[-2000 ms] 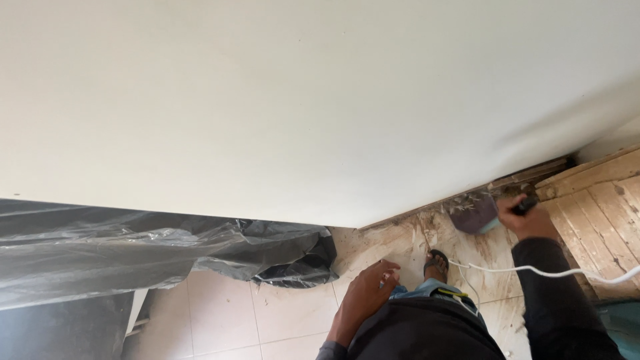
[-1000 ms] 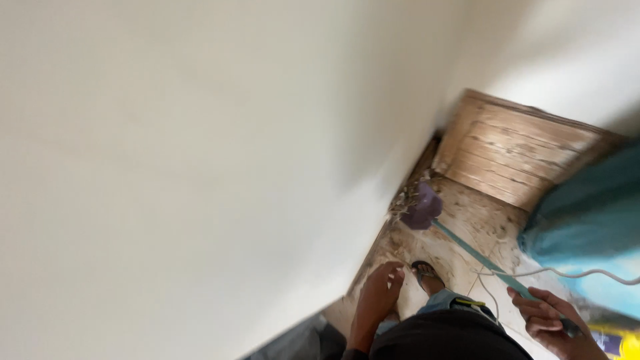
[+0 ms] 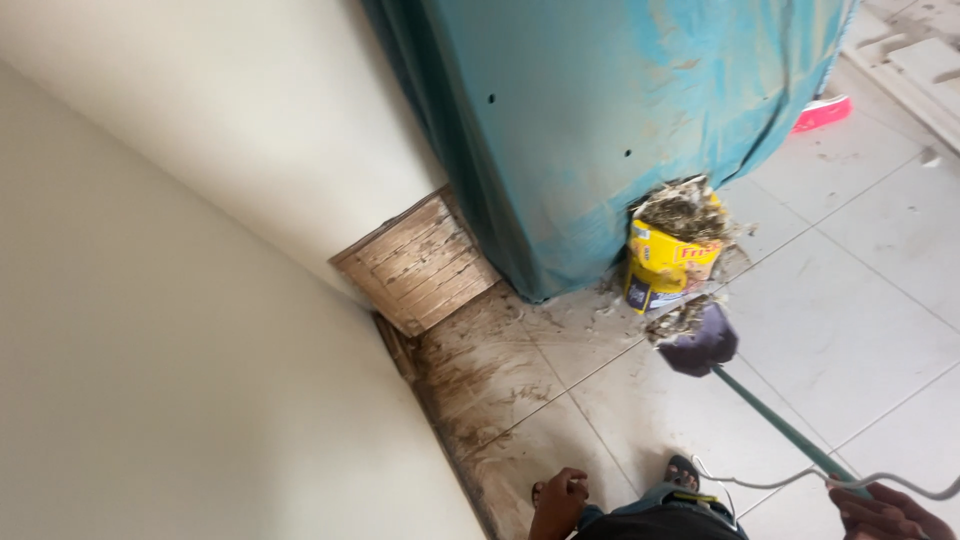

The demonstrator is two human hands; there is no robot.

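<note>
My right hand (image 3: 889, 510) is closed around the green handle of a long-handled purple dustpan (image 3: 701, 341), at the lower right. Brown, fibrous debris (image 3: 679, 321) lies on the pan's front. Just beyond the pan stands a yellow bag (image 3: 667, 262), its top filled with similar debris. At the bottom centre my left hand (image 3: 562, 495) hangs by my leg with its fingers loosely bent and nothing seen in it.
A large object under a teal cover (image 3: 600, 135) stands behind the bag. A slatted wooden panel (image 3: 420, 262) leans at the wall corner. Brown dirt smears the tiled floor (image 3: 487, 375). A white cable (image 3: 795, 474) crosses near my right hand.
The dustpan has moved from the debris along the wall's foot to beside the yellow bag, with my right hand on its handle. The view has swung to the right.
</note>
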